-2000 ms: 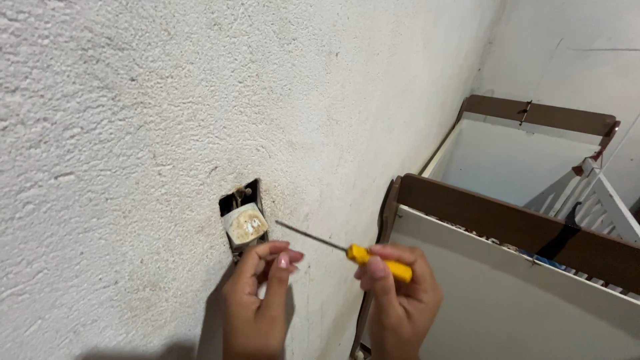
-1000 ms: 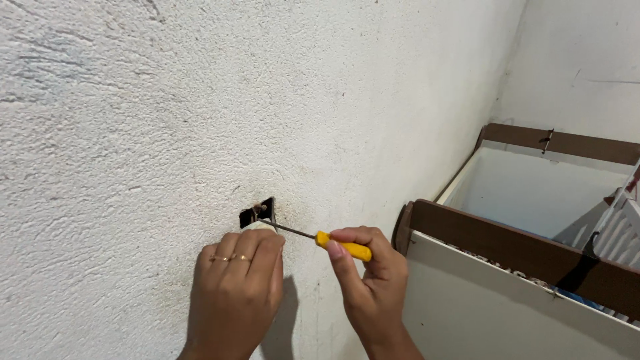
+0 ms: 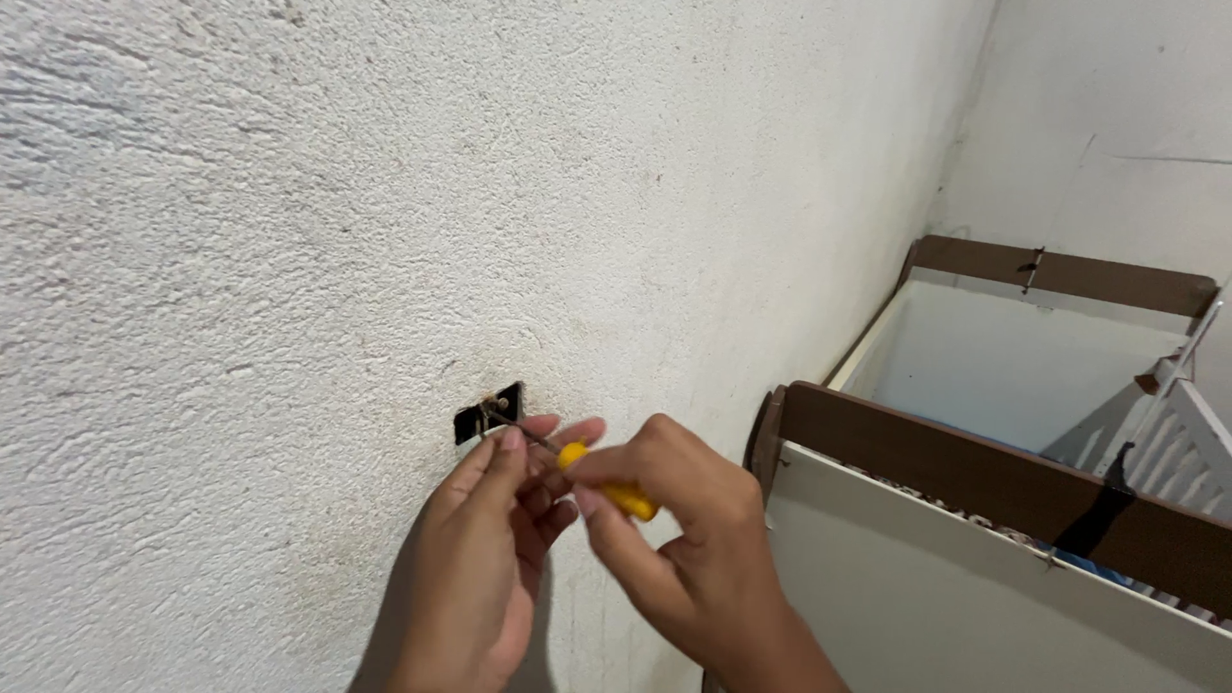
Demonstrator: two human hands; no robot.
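My right hand [image 3: 688,539] grips the yellow handle of a screwdriver [image 3: 630,499]. Its thin metal shaft points up and left, with the tip at the upper part of a rectangular wall box opening [image 3: 469,423], near a screw. My left hand [image 3: 481,558] is just below the opening, its fingertips around the lower side and the shaft. Whether it holds the white fitting seen earlier is hidden by the fingers.
A rough white plaster wall [image 3: 289,241] fills the left and middle. On the right stands a crib-like piece of furniture with brown rails [image 3: 962,462], pale panels and white slats; a black strap [image 3: 1097,510] hangs over the near rail.
The screwdriver tip has moved from beside the white fitting to the wall opening. My left hand has turned, its back no longer covering the area below the opening. My right hand's grip has shifted over the handle.
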